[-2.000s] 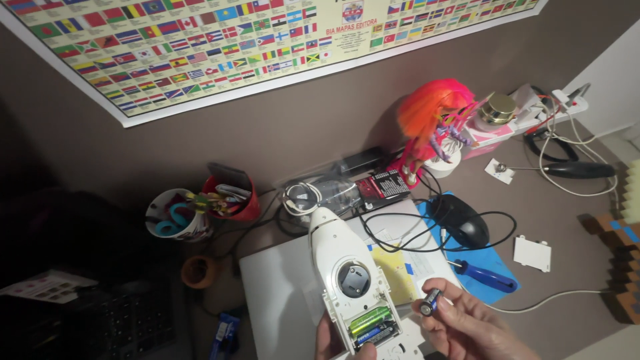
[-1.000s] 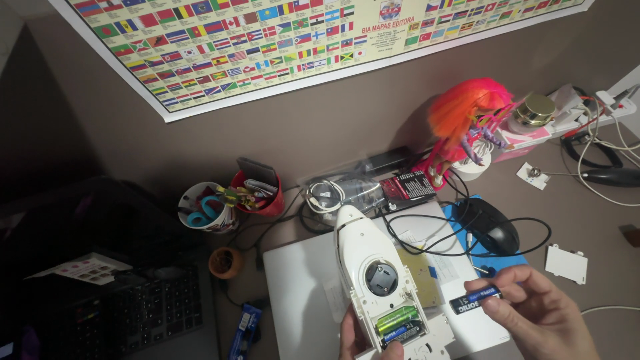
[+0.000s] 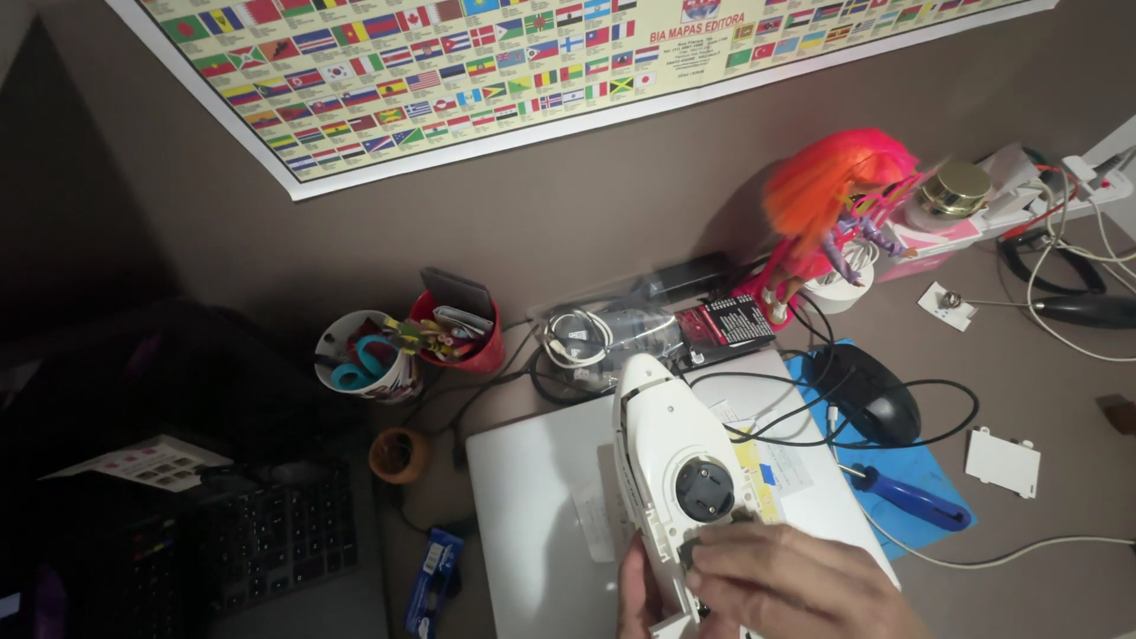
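A white plastic device [image 3: 674, 435] with a round dark disc on its underside is held by my left hand [image 3: 637, 586], its narrow end pointing away from me. My right hand [image 3: 785, 577] lies over the battery compartment, fingertips at the opening; it hides the batteries, and whether a cell is still between the fingers cannot be told. A white battery cover [image 3: 1003, 461] lies on the desk to the right. A screwdriver with a blue handle [image 3: 919, 500] rests partly on a blue sheet [image 3: 932, 532].
Below the device is a silver laptop lid [image 3: 532, 497]. A black mouse [image 3: 865, 395] with looping cable, a doll [image 3: 834, 213], a red pen cup [image 3: 479, 351], a white cup [image 3: 355, 382], a small orange-brown pot [image 3: 399, 455] and a blue packet [image 3: 435, 581] stand or lie around it. A dark keyboard [image 3: 275, 532] is at left.
My right hand, which held up a single battery to the right of the device, has moved left onto the battery compartment. The batteries seen there before are now covered.
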